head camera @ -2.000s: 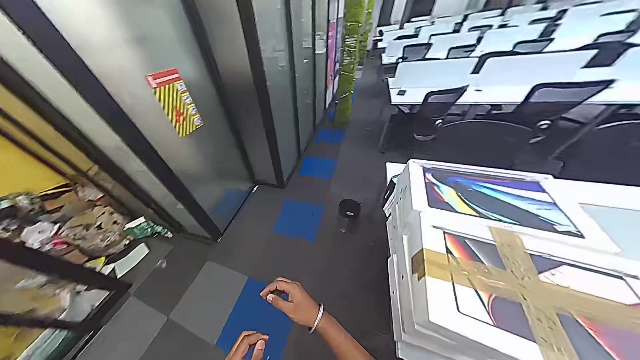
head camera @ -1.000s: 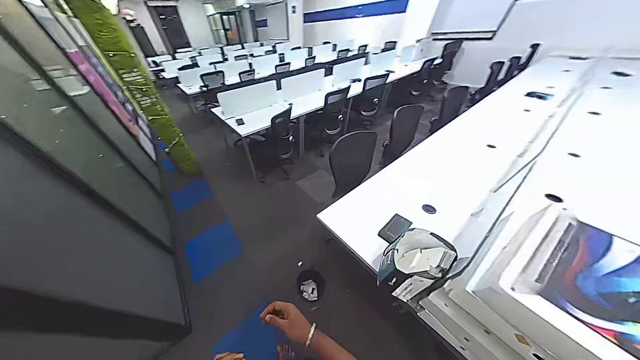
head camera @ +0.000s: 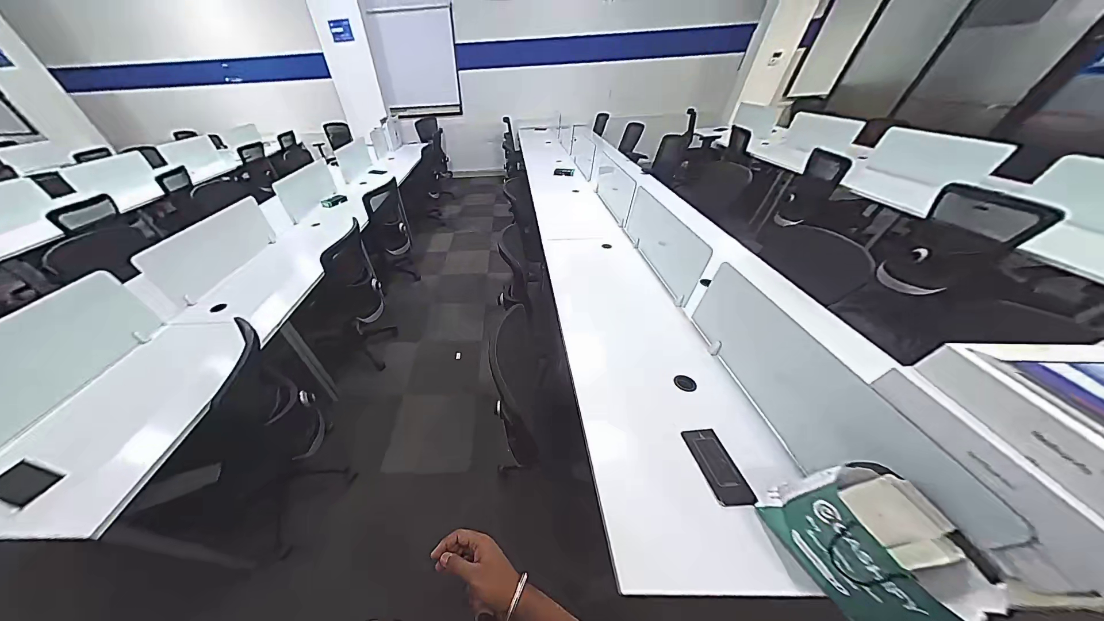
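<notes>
At the bottom middle, my right hand [head camera: 477, 569] hangs over the dark carpet with its fingers curled, a metal bangle [head camera: 517, 595] on the wrist. Nothing shows in its fingers, and it touches nothing. My left hand is out of the frame. To the right of my right hand stands a long white desk [head camera: 638, 535]. On it lie a black rectangular desk panel [head camera: 718, 467] and, at the near right, a green and white bag [head camera: 849, 552] with white writing and papers or cartons in it.
White cartons [head camera: 1018, 431] are stacked at the right edge. A carpeted aisle [head camera: 435, 414] runs between rows of desks, with black mesh chairs [head camera: 516, 379] along it. Frosted dividers [head camera: 776, 362] stand on the desks. Another white desk [head camera: 129, 440] is at left.
The view has swung far to the right, from the glass partition to the rows of desks. My left hand, partly seen at the bottom earlier, is now out of view. The right hand stays curled.
</notes>
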